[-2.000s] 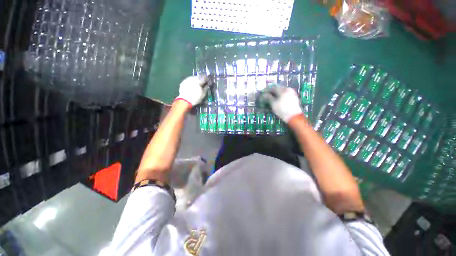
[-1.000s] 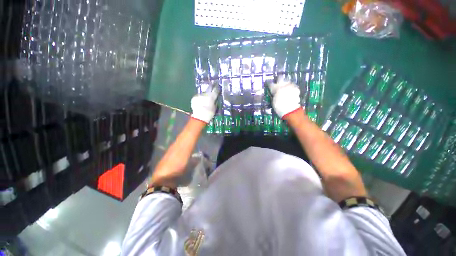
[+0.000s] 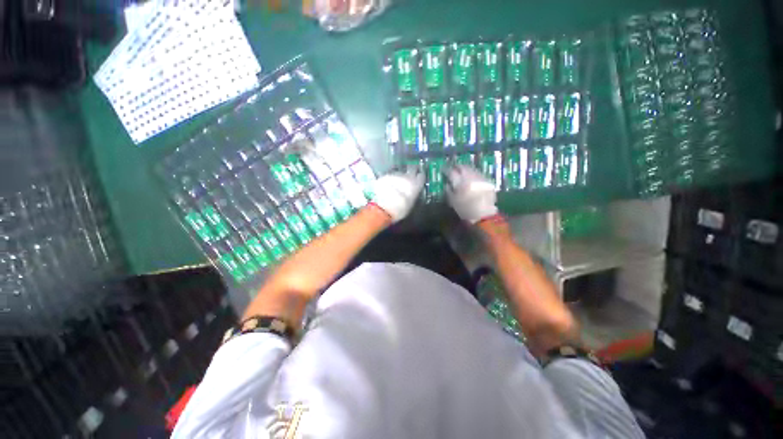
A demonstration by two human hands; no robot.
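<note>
A clear blister tray (image 3: 592, 103) holds three rows of green circuit boards (image 3: 518, 117). My left hand (image 3: 399, 193), in a white glove, is at the left end of its front row. My right hand (image 3: 471, 193), also gloved, is just beside it, fingers over the same row. The fingertips are blurred, so I cannot tell whether either hand grips a board. A second clear tray (image 3: 227, 137) lies tilted at the left, with a filled front row and a few boards in other pockets.
White sheets with dark marks (image 3: 185, 69) lie at the back left. A crinkled clear bag (image 3: 348, 10) is at the back edge. Another filled tray stack (image 3: 678, 103) is at the right. Black crates (image 3: 717, 283) stand at lower right, beside a pale open shelf or bin (image 3: 614, 249). Cloudy trays (image 3: 47, 231) are at far left.
The view has turned right. My hands have moved from the partly filled tray to the filled tray at its right. Boards now show in the middle of the partly filled tray.
</note>
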